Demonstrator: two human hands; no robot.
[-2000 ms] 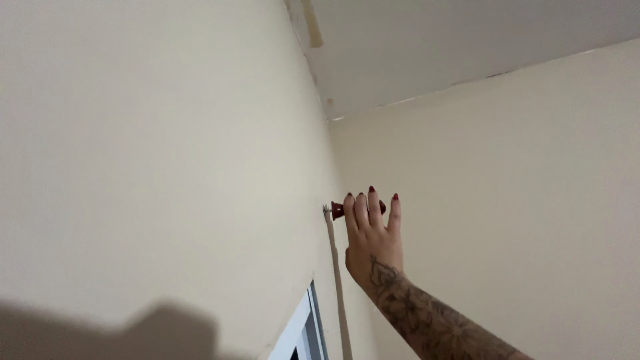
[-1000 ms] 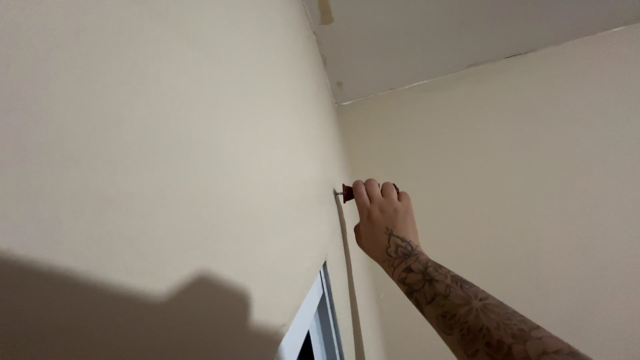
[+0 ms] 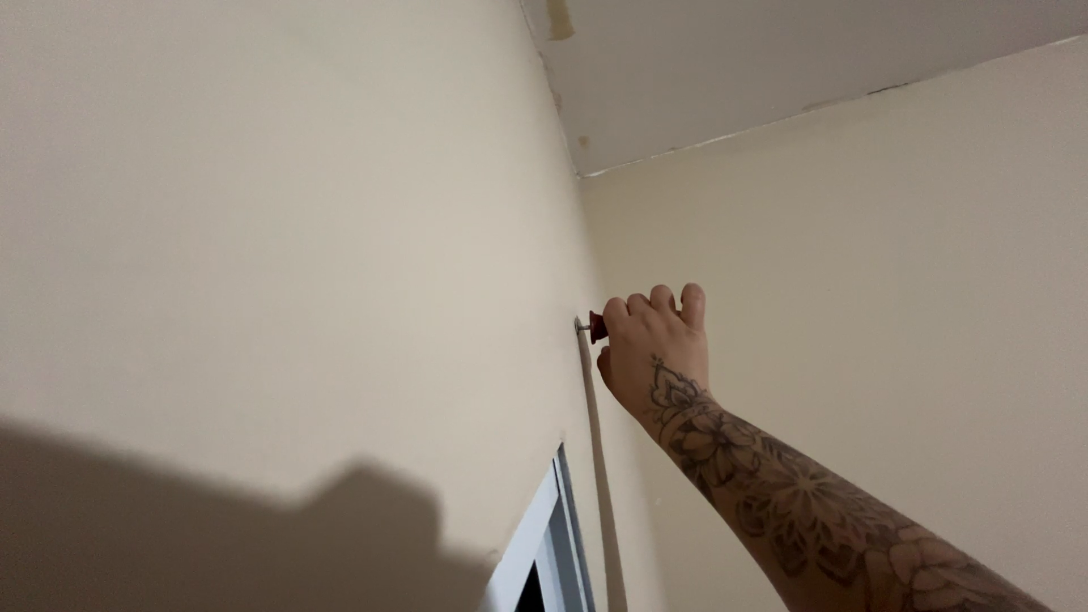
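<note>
My right hand is raised high, its fingers curled around a dark red handle whose flared end shows at the left of the fist. From that end a short metal shaft reaches to a small round metal piece on the left wall. The kind of tool cannot be told, since the fingers hide most of it. A thin dark shadow runs down the wall below this spot. My left hand is out of the picture.
A cream wall fills the left, and another wall stands at the right. Above them is a grey ceiling with stained patches and a cracked edge. A pale door or window frame is at the bottom, left of my forearm.
Two seconds ago the fingers of my right hand were more extended over the red handle; now they are curled around it. The flared end stays beside the same spot on the wall.
</note>
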